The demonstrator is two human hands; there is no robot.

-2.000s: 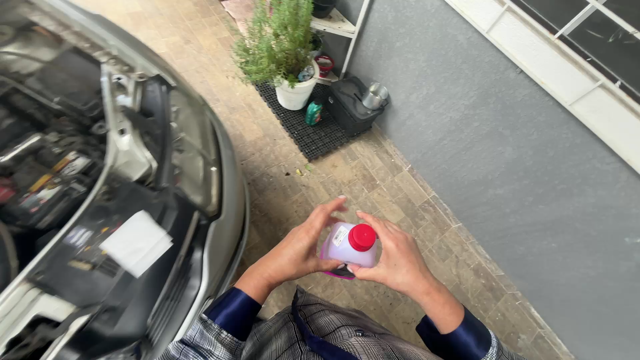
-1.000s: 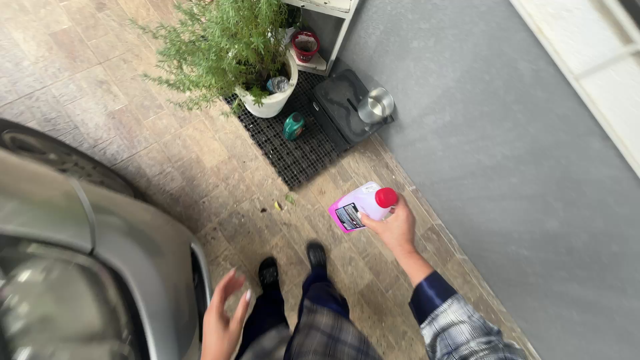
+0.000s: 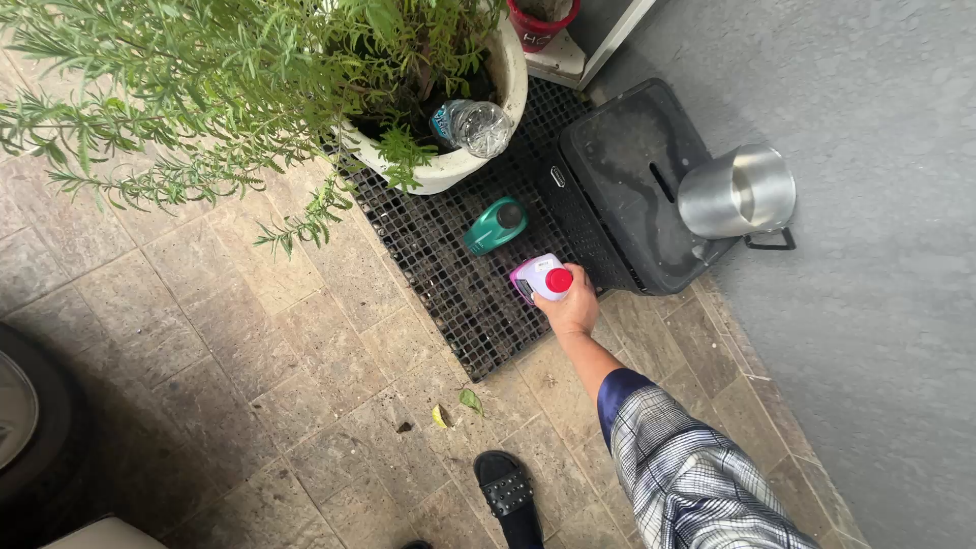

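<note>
My right hand (image 3: 572, 305) grips a plastic bottle of pale purple liquid (image 3: 543, 276) with a red cap, over the near part of a black grid mat (image 3: 488, 320). Whether its base touches the mat I cannot tell. Just beyond it a green bottle with a dark cap (image 3: 496, 226) is on the mat. To the right of the held bottle is a dark lidded plastic box (image 3: 633, 152), and a metal pot (image 3: 736, 194) with a black handle rests at its right edge. My left hand is out of view.
A white planter (image 3: 438, 174) with a bushy plant holds a clear plastic bottle (image 3: 482, 128). Behind are a red pot (image 3: 537, 27) and a white shelf leg (image 3: 614, 42). A gray wall (image 3: 862, 229) runs along the right, a car tyre (image 3: 46, 412) is at left, and my sandal (image 3: 505, 484) is below.
My right hand has carried the purple bottle from above the tiles to the mat beside the green bottle. Both hands were at it at first; my left hand has since left the view, which is now nearer the planter.
</note>
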